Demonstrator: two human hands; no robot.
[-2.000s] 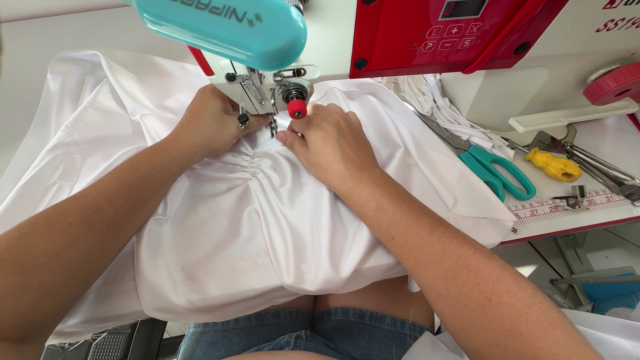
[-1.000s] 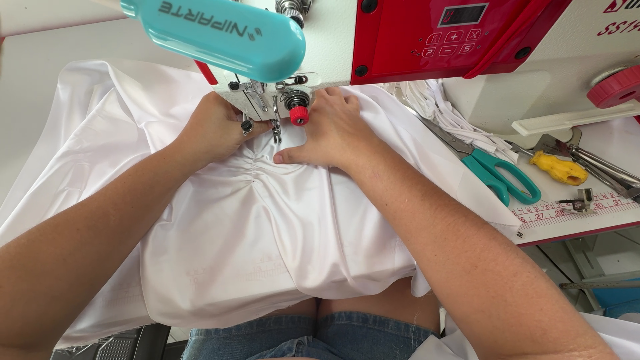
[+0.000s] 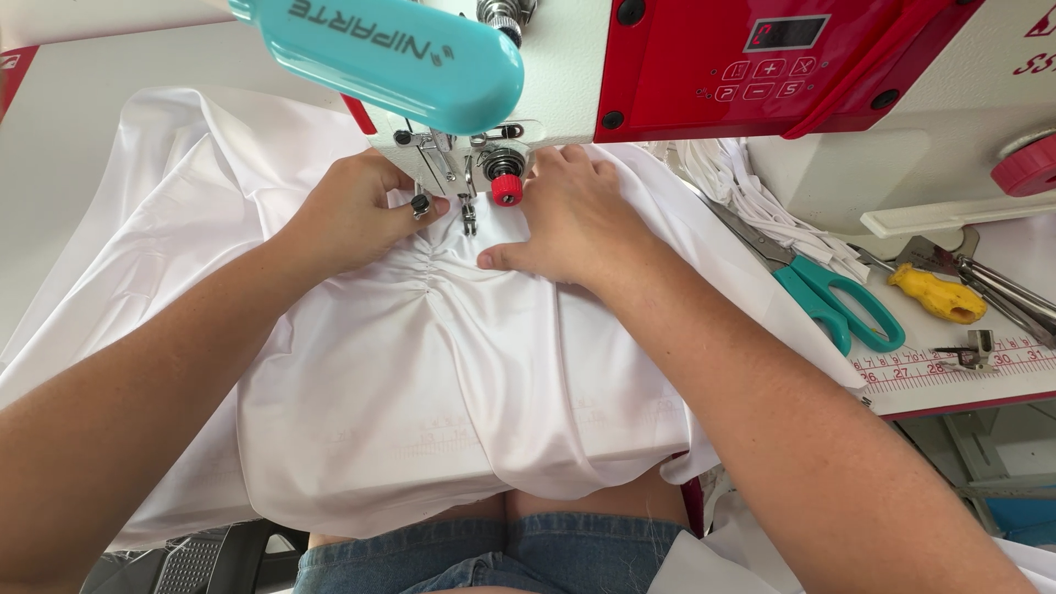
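White satin fabric [image 3: 379, 371] lies across the sewing machine bed and hangs over the table's front edge, with a gathered line leading to the presser foot [image 3: 469, 219]. My left hand [image 3: 351, 210] pinches the fabric just left of the foot, its thumb and fingertips partly behind a small black knob. Right of the foot, my right hand [image 3: 573, 219] rests palm down on the fabric with its thumb spread; its fingertips reach behind the red tension knob [image 3: 506, 190]. The machine head [image 3: 561, 74] stands over both hands.
A turquoise lamp-like attachment [image 3: 388, 62] hangs above my left hand. On the right lie white strips [image 3: 742, 186], turquoise-handled scissors [image 3: 841, 305], a yellow-handled tool [image 3: 938, 294], a metal presser foot [image 3: 978, 351], metal tools [image 3: 1011, 289] and a printed ruler scale [image 3: 899, 371].
My right hand has opened beside the presser foot, its thumb now spread toward me. My left hand stays on the fabric at the left of the foot.
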